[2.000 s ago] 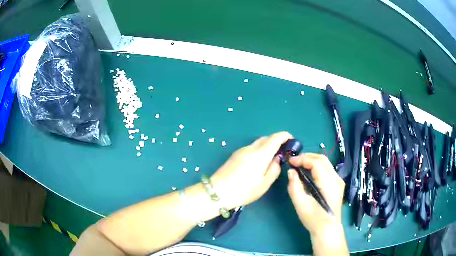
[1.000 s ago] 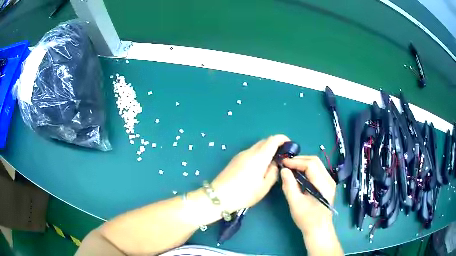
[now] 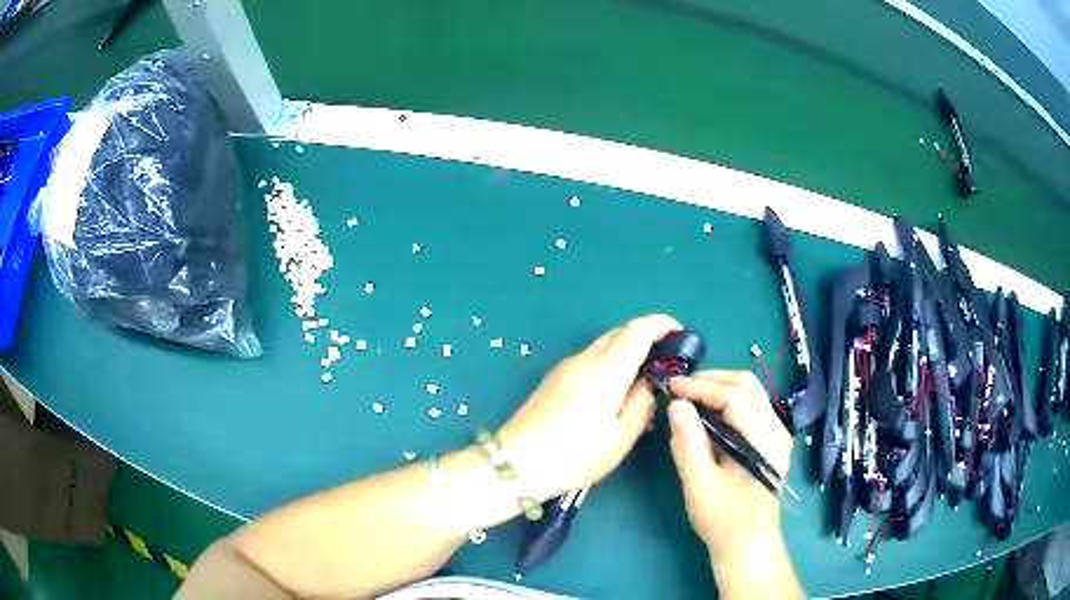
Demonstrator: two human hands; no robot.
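Observation:
My left hand (image 3: 593, 404) is shut on a black device half-assembly (image 3: 677, 349). Its round head shows above my fingers, with red wires inside. Its tapering tail comes out below my left wrist. My right hand (image 3: 730, 463) holds slim dark tweezers (image 3: 742, 449) like a pen. Their tip is at the red wires in the device head; the exact contact is hidden by my fingers. Small white pads (image 3: 298, 249) lie heaped and scattered on the green bench to the left of my hands.
A pile of black device assemblies (image 3: 903, 410) lies at right, one more (image 3: 790, 311) at its left side. A clear bag of black parts (image 3: 153, 223) and a blue bin (image 3: 21, 234) are at left. Beyond the white rail (image 3: 528, 150), a device (image 3: 956, 143) lies on the belt. A grey post (image 3: 225, 65) stands upper left.
The device on the belt has moved left and up. The held device's head is tilted so more red wire shows. Both hands keep their grips, with only small shifts.

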